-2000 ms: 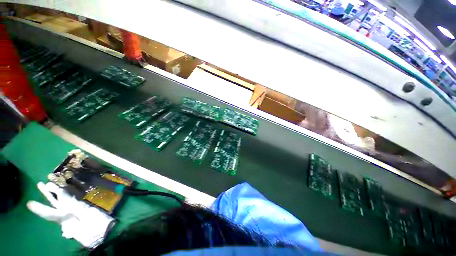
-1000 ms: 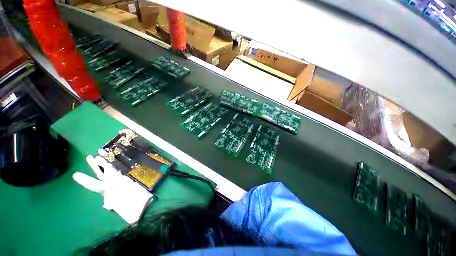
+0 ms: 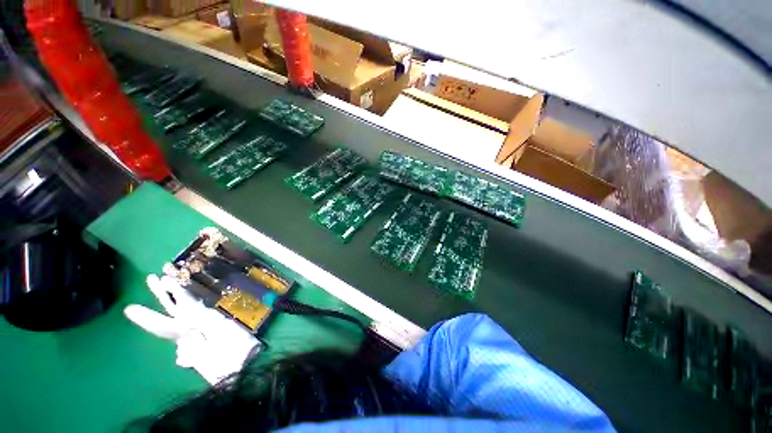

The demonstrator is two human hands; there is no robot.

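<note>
Several green circuit boards lie in loose groups on the dark green conveyor. On the green bench mat at the left, a limp white work glove lies against a dark stand-like item with yellow-gold patches and a black cable. A blue smock sleeve reaches over the conveyor's near edge at the bottom; no hand shows from it. Dark hair covers the bottom edge. Neither my left hand nor my right hand shows.
A glossy black round thing stands at the far left. Red-wrapped posts rise beside the bench and behind the belt. Open cardboard boxes and clear plastic wrap lie beyond the conveyor. A white panel overhangs at the top.
The view has turned, so bench, conveyor and boxes appear farther right than two seconds ago. More of the black round thing shows. The glove keeps its place beside the stand.
</note>
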